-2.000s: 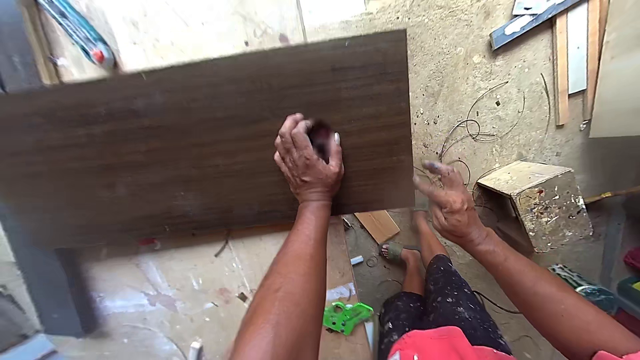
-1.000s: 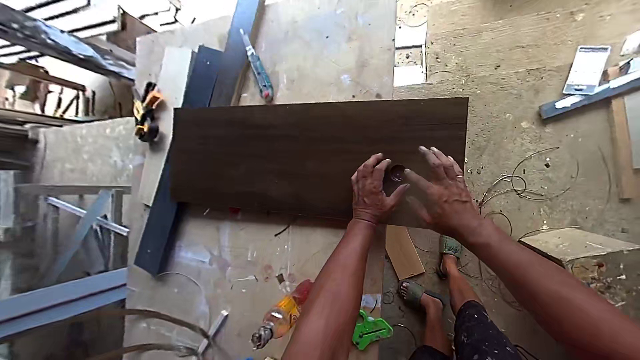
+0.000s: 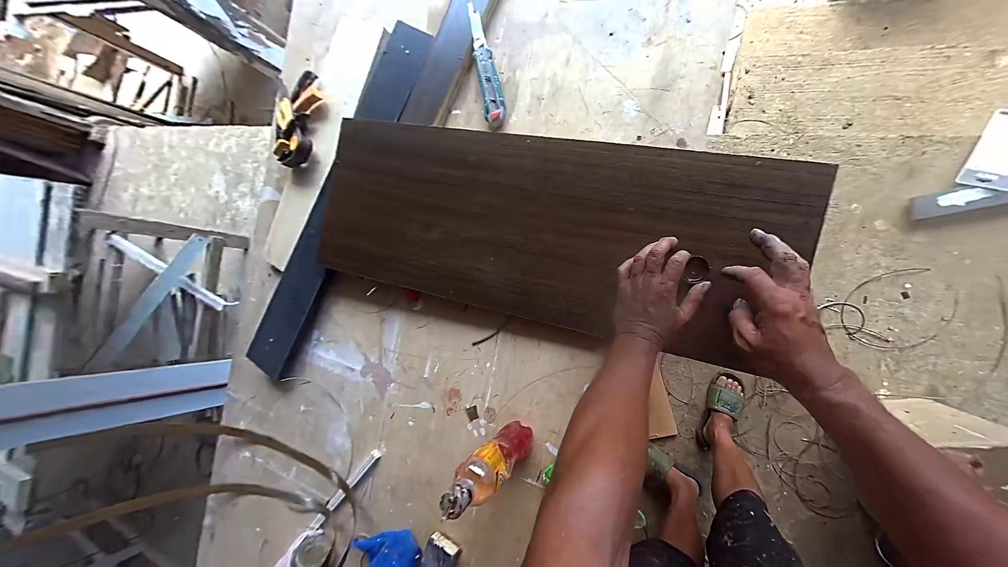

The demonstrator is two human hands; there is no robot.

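Observation:
A dark brown wood-grain board (image 3: 504,220) lies across the work table, its right end reaching past the table's edge. Near that end is a small round hole or cup fitting (image 3: 696,269); which of the two I cannot tell. My left hand (image 3: 654,291) rests on the board just left of it, fingers spread, thumb and forefinger around its left side. To its right, my right hand (image 3: 776,307) is over the board with fingers apart and partly bent, holding nothing. Whether its fingertips touch the surface is unclear.
A utility knife (image 3: 490,87) and dark strips (image 3: 287,315) lie beyond and under the board's left part. A yellow-black tool (image 3: 293,122) is at far left. Nearer me are a plastic bottle (image 3: 492,468), a blue cloth or bag (image 3: 390,549) and the table top (image 3: 409,425). Wire coils (image 3: 854,323) lie on the floor.
Two seconds ago my right hand was off the board, past its right end; now it is over the board beside the round spot. The view has shifted and shows more on the left.

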